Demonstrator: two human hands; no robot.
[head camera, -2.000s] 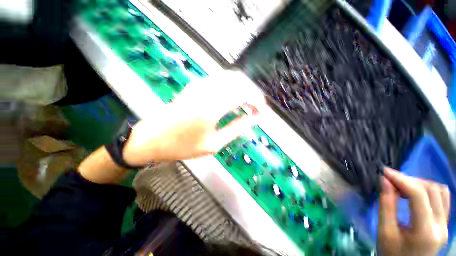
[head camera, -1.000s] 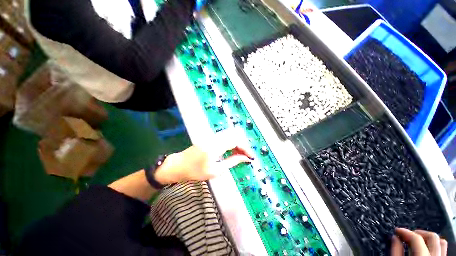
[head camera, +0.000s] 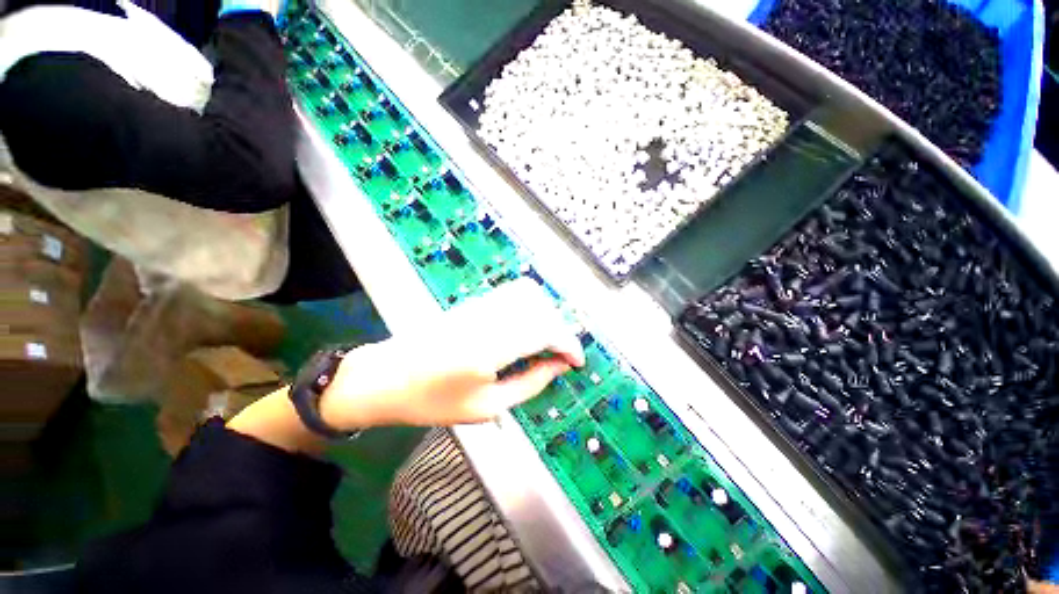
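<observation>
My left hand (head camera: 465, 362), with a black watch on its wrist, is over the green circuit board panel (head camera: 569, 458), palm down with fingertips at the board. Whether it holds a part is hidden by the fingers and glare. Only a tiny bit of my right hand (head camera: 1044, 588) shows at the bottom right corner, beside the black component tray. That tray holds a heap of black capacitors (head camera: 883, 348). Some pale round tops stand on the panel below my left hand.
A black tray of white parts (head camera: 627, 128) lies farther along, with a blue bin (head camera: 1028, 116) of dark parts behind. The silver line rail (head camera: 743, 447) borders the board. Another person's dark sleeve (head camera: 151, 128) is at upper left. Cardboard boxes (head camera: 232, 371) sit on the floor.
The view has shifted, so the trays appear higher and farther left. My right hand has slipped almost out of the picture at bottom right. My left hand remains over the panel.
</observation>
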